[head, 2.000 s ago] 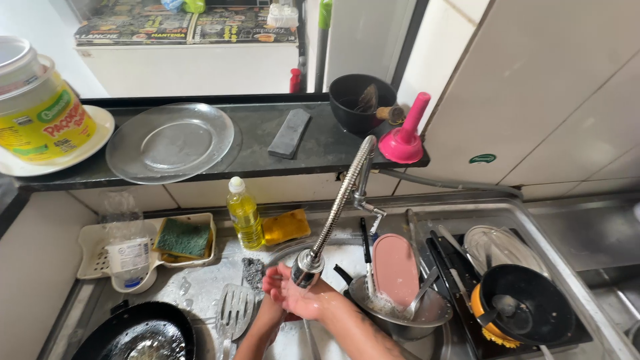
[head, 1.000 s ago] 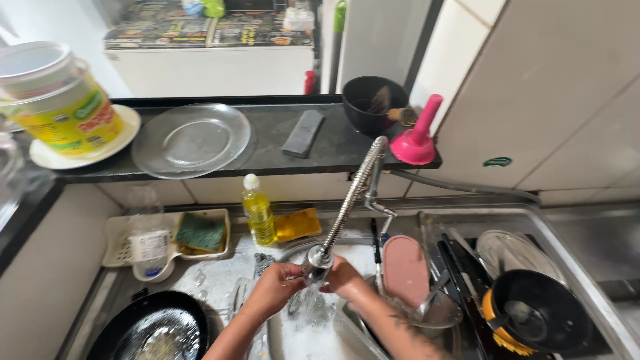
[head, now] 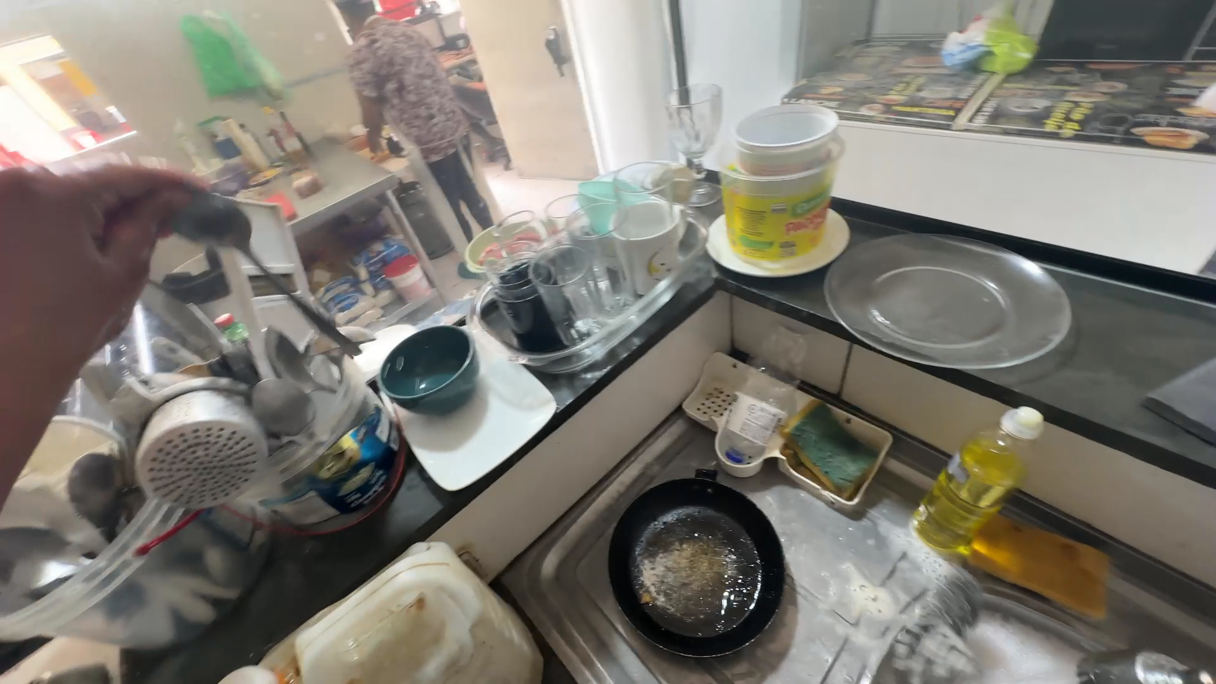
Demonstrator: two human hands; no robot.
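Observation:
My left hand (head: 90,256), at the upper left, grips a metal spoon (head: 294,294) by its bowl end, the thin handle slanting down to the right. Below it stands a tub (head: 332,480) crowded with metal utensils, among them a perforated potato ricer (head: 202,448). A clear plastic bin (head: 142,570) with more utensils is at the lower left. Right of the tub, a dark green bowl (head: 429,369) rests on a white square plate (head: 503,418). My right hand is out of view; the faucet head (head: 1135,667) shows at the bottom right edge.
A glass dish (head: 579,353) holds glasses and a mug. The sink counter bears a wet black frying pan (head: 698,570), a sponge tray (head: 879,465) and a yellow soap bottle (head: 974,480). A white plastic jug (head: 418,617) stands below the ledge. A person (head: 408,90) stands far behind.
The view has swung far left. Both hands were under the faucet; now my left hand is raised over the utensil tub with a spoon, and my right hand has left view.

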